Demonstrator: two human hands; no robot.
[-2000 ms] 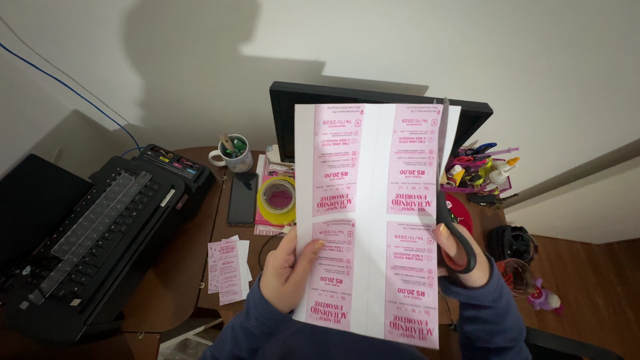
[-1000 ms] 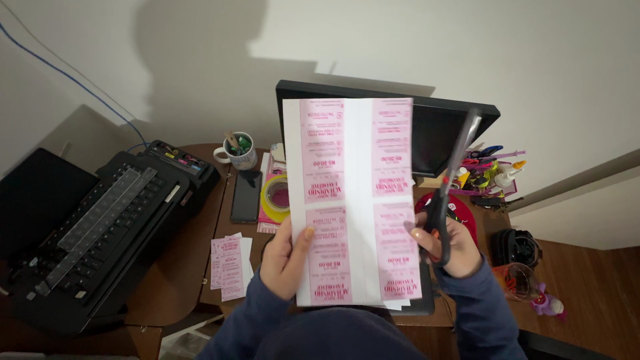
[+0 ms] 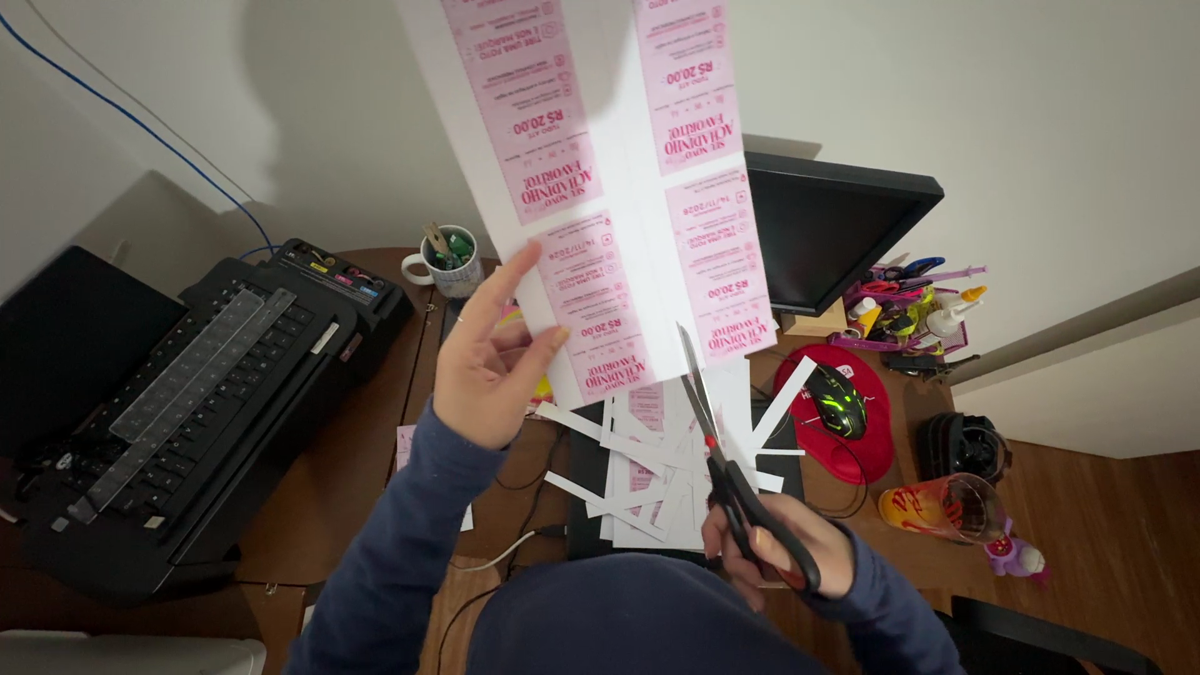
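Note:
A white paper sheet printed with pink flyers [image 3: 586,281] is raised above the desk, its near left edge pinched between the thumb and fingers of my left hand [image 3: 492,347]. My right hand [image 3: 778,548] grips black-handled scissors [image 3: 712,441] by the handles. Their blades point up at the sheet's lower edge, at the white gap between the two pink columns; the blades look slightly apart. Below, white paper strips [image 3: 647,450] and more printed sheets lie in a loose pile on a dark surface in front of me.
A monitor [image 3: 834,230] stands behind the sheet. To the right are a pen tray [image 3: 909,309], a mouse [image 3: 837,401] on a red pad [image 3: 867,450] and a cup [image 3: 942,508]. At left are a mug [image 3: 450,262], a black printer [image 3: 328,291] and a keyboard [image 3: 197,375] with clear rulers.
The sheet has moved up and tilted, uncovering the strips and papers below. My right hand has left the sheet's right edge and is lower, with the scissors now at the sheet's bottom edge.

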